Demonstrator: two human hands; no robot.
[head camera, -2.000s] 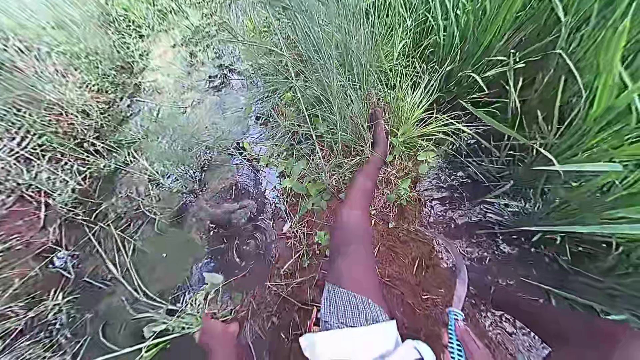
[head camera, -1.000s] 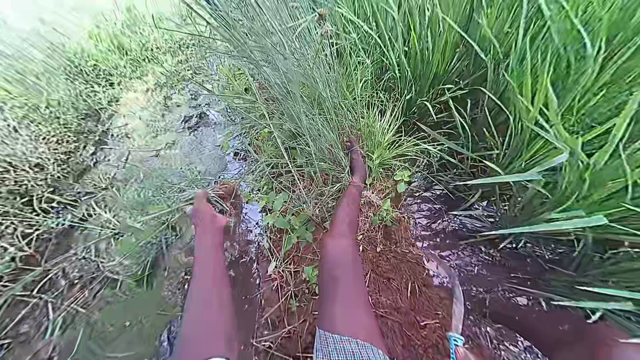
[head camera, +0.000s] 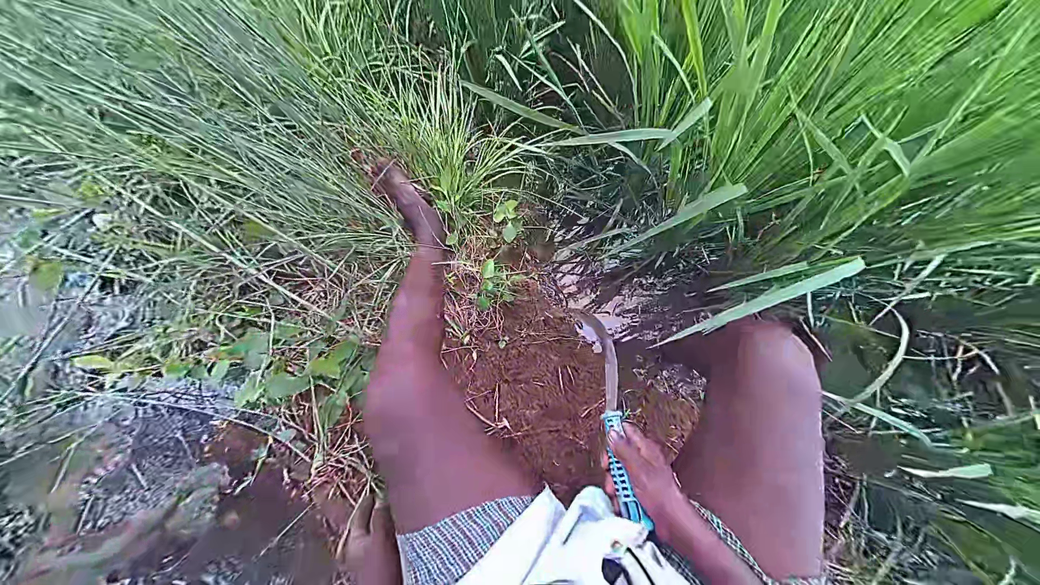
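A sickle (head camera: 609, 374) with a thin curved metal blade and a blue ridged handle is in my right hand (head camera: 642, 467), its blade pointing forward over the brown ground between my legs. My left hand (head camera: 370, 540) is low in the head view, beside my left thigh and near dry stems; its fingers are partly cut off by the frame and blurred. Ahead, a tuft of green grass (head camera: 451, 142) grows beside my bare left foot (head camera: 394, 183).
Tall green grass blades (head camera: 853, 138) lean in from the right, over dark wet mud. Muddy water (head camera: 146, 487) lies at the left. Broad-leaved weeds (head camera: 309, 374) grow beside my left leg, and my right knee (head camera: 772, 349) is bent.
My left hand has come back from the grass and water at the left to beside my thigh. More of the sickle's handle and my right hand shows. The view has swung right.
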